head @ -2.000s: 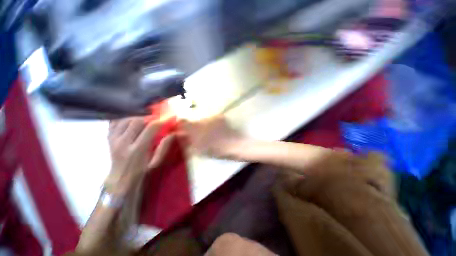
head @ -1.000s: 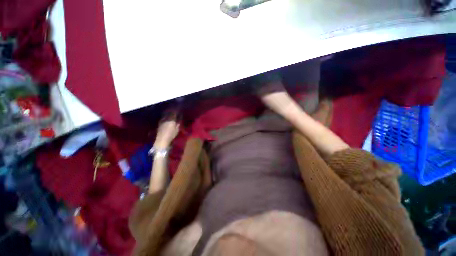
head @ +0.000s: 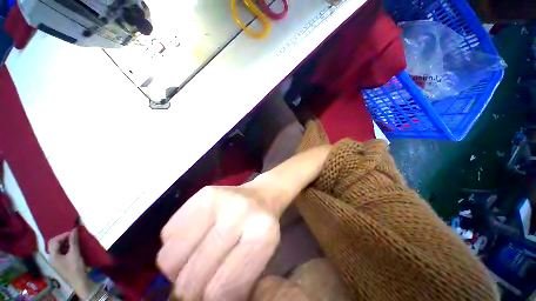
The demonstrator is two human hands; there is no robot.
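A long dark red cloth strip [head: 35, 164] lies along the left side of the white table. My left hand [head: 66, 254] is at the lower left, with thumb and fingers pinched at the strip's edge near the table's front corner. My right hand [head: 220, 238] is large and close to the camera, below the table edge, curled into a fist. Nothing shows in it, though its palm side is hidden. The sewing machine head [head: 88, 20] is at the upper left, with no cloth visible under it.
Scissors with yellow and red loops [head: 253, 20] lie at the top of the table [head: 176, 138]. Dark red cloth [head: 358, 53] hangs at the right, beside a blue basket [head: 438, 120] with a clear bag [head: 435, 64]. More dark red cloth [head: 14, 229] is at the far left.
The view has swung back up to the machine. My left hand has moved from below the table edge to the strip. My right hand has risen close to the camera and closed into a fist.
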